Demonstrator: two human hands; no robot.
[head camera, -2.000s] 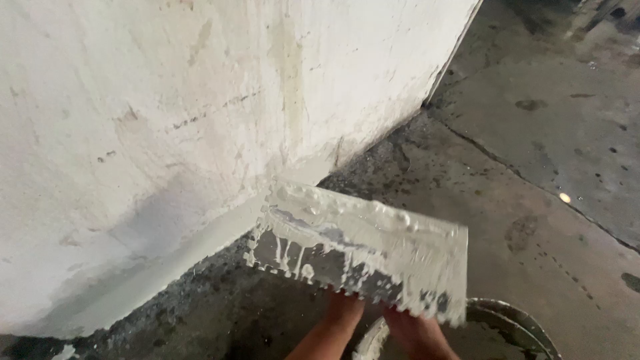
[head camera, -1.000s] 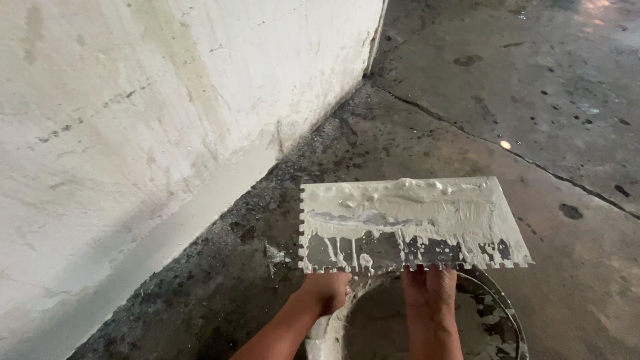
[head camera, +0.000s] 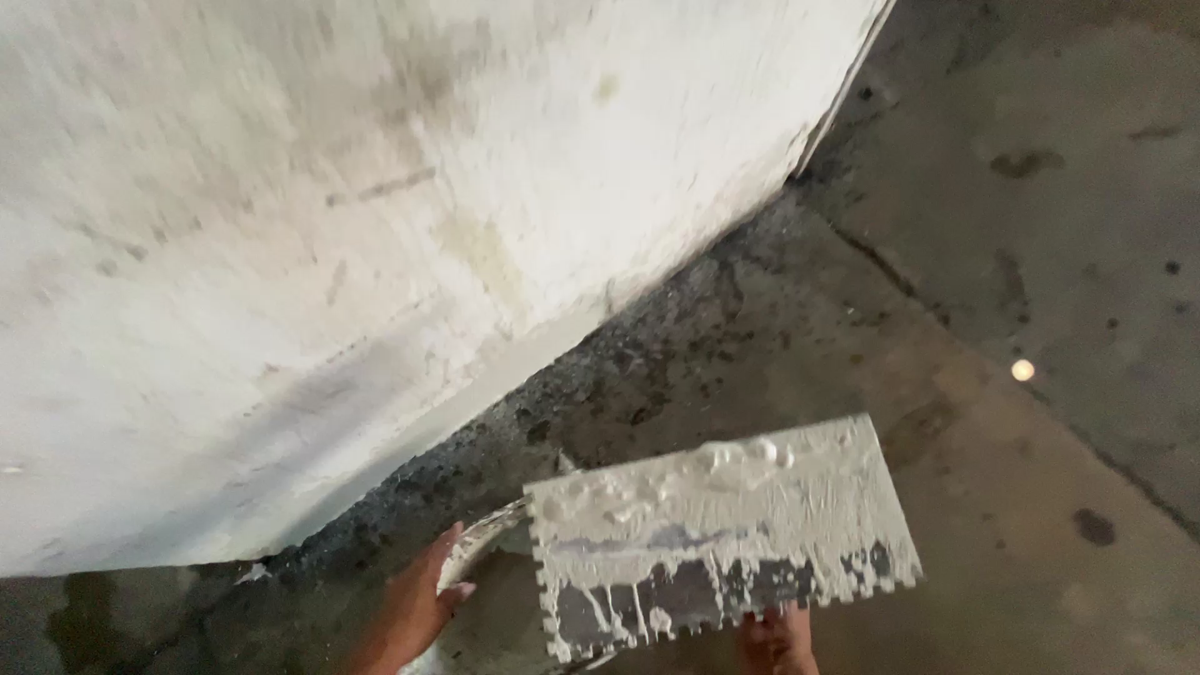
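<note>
A notched steel trowel, its face spread with wet whitish-grey plaster or adhesive, is held up by my right hand, whose fingers show below its toothed lower edge; the handle is hidden behind the blade. Thick ridges of the paste lie along the upper edge. To the left, my left hand grips the paste-smeared rim of a round bucket, thumb on one side of the rim. The trowel covers much of the bucket.
A stained whitish wall fills the upper left, with a smoother coated strip along its foot. Dark, spotted concrete floor meets it, crossed by a long crack. A small bright spot shows on the floor.
My left hand has moved away from the trowel, out to the left along the bucket rim. The trowel has tilted, its right end now higher. The view has swung toward the wall.
</note>
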